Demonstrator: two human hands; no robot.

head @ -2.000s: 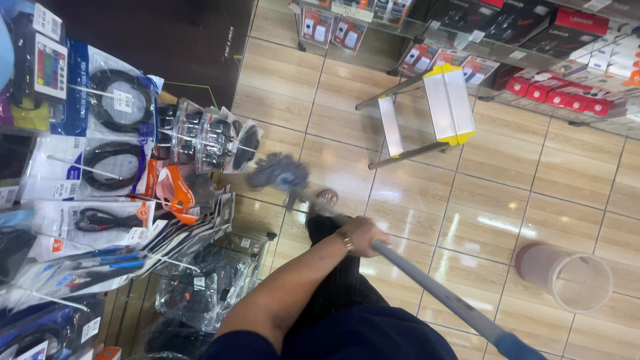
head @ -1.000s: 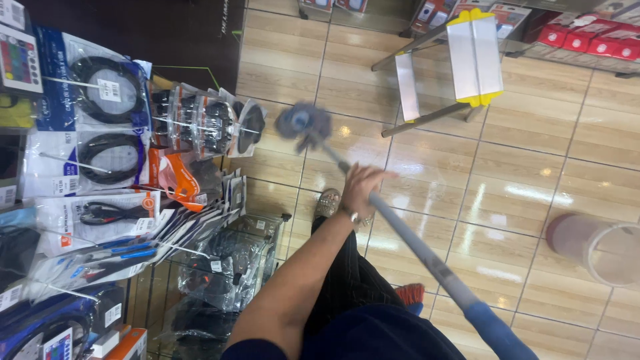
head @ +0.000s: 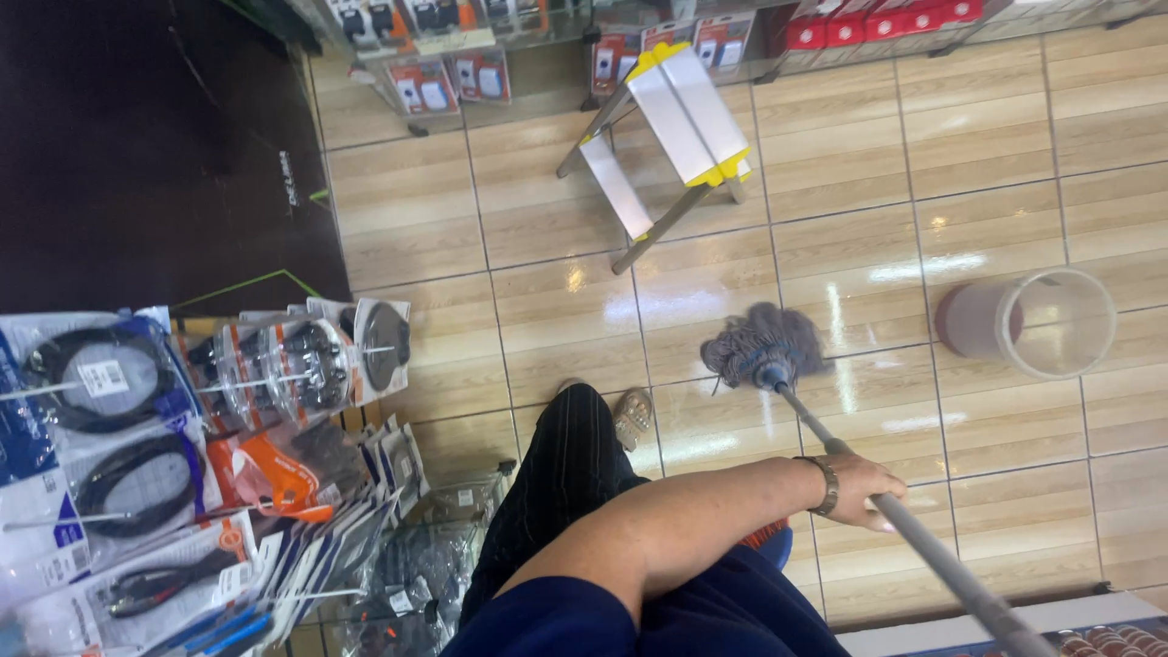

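Note:
My left hand (head: 862, 493), with a metal watch at the wrist, holds the grey handle (head: 935, 547) of a string mop at the lower right. That handle runs from the bottom edge up to a grey-blue mop head (head: 766, 347), which rests on the tiled floor and is slightly blurred. My right hand is out of view. To the right of the mop head, apart from it, is a translucent plastic bucket (head: 981, 319) with a reddish base. Shiny patches show on the floor (head: 849, 274) around the mop head.
An aluminium step stool (head: 689, 114) with yellow edges stands near the upper shelf. Packaged cables (head: 100, 379) hang on hooks at left, below a dark panel (head: 137, 155). Red boxes (head: 881, 27) line the top shelf. My sandalled foot (head: 632, 418) and a blue-rimmed object (head: 776, 546) are near my body.
The mop head has moved from beside the hanging packages to the open floor on the right, nearer the bucket. My left hand has swung right with the handle. The view has shifted.

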